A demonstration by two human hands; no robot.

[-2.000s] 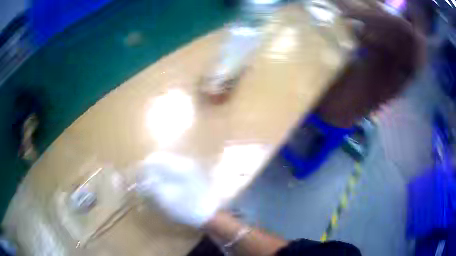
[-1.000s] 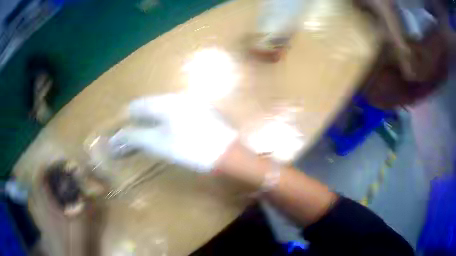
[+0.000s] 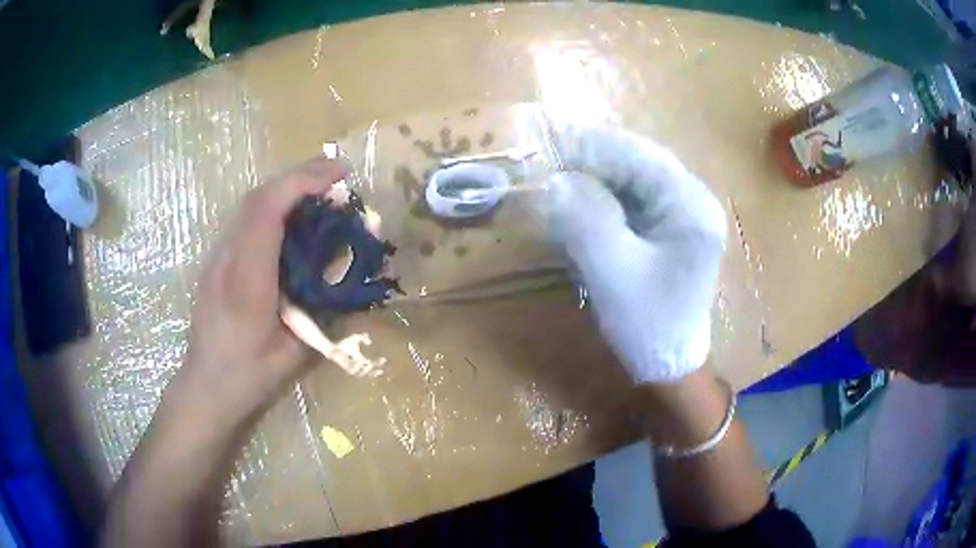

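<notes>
My bare left hand [image 3: 252, 262] holds the dark figure torso [image 3: 313, 257] with cream arms at the left of the table. Its round socket faces up and one cream arm [image 3: 334, 345] with open fingers sticks out below. My right hand [image 3: 642, 236] wears a white knit glove and pinches a thin pale swab stick [image 3: 524, 188]. The stick's far end is at the small whitish glue cup [image 3: 467, 189]. The cup sits on a tan cardboard pad [image 3: 428, 244] with brown spots. Thin sticks [image 3: 492, 286] lie below the cup.
A drink bottle [image 3: 856, 126] with reddish liquid lies at the right. A white glue bottle [image 3: 71, 193] lies by a dark flat object [image 3: 51, 289] at the left. A yellow scrap [image 3: 337, 441] is near the front edge. The green belt [image 3: 128, 54] runs behind; a person is at far right.
The view has swung and sharpened. The gloved right hand has gone from reaching over the table to holding the stick at the cup. The left hand with the torso is now clearly visible.
</notes>
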